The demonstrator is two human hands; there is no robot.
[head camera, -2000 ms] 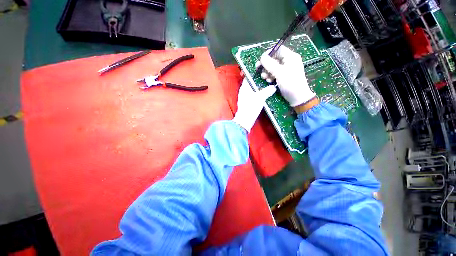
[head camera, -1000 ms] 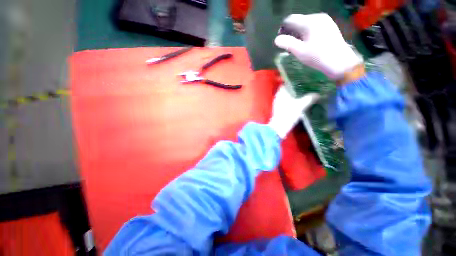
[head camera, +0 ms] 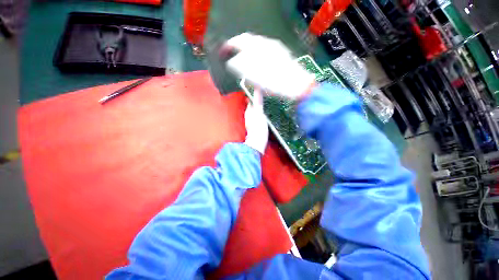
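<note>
A green circuit board (head camera: 290, 123) with a pale border lies solder side up, over a small red pad (head camera: 282, 178). My left hand (head camera: 255, 124), in a white glove, holds the board's left edge; its fingertips are partly hidden by my right hand. My right hand (head camera: 269, 64), also gloved and blurred by motion, is above the board's upper left corner. A small dark, reddish thing shows at its fingers; it appears closed on the cutters, whose shape is mostly hidden. A thin dark tool (head camera: 125, 91) lies on the large red mat (head camera: 120, 158).
A black tray (head camera: 68, 54) holding pliers (head camera: 111, 46) is at the upper left. Orange-red objects (head camera: 196, 22) (head camera: 330, 16) are at the top. Clear plastic packaging (head camera: 350, 70) lies right of the board. Dark racks (head camera: 421, 82) stand further right.
The black-handled cutters have gone from the red mat. My right hand has moved from working on the board to above its upper left corner. My left hand stays at the edge. The view has shifted.
</note>
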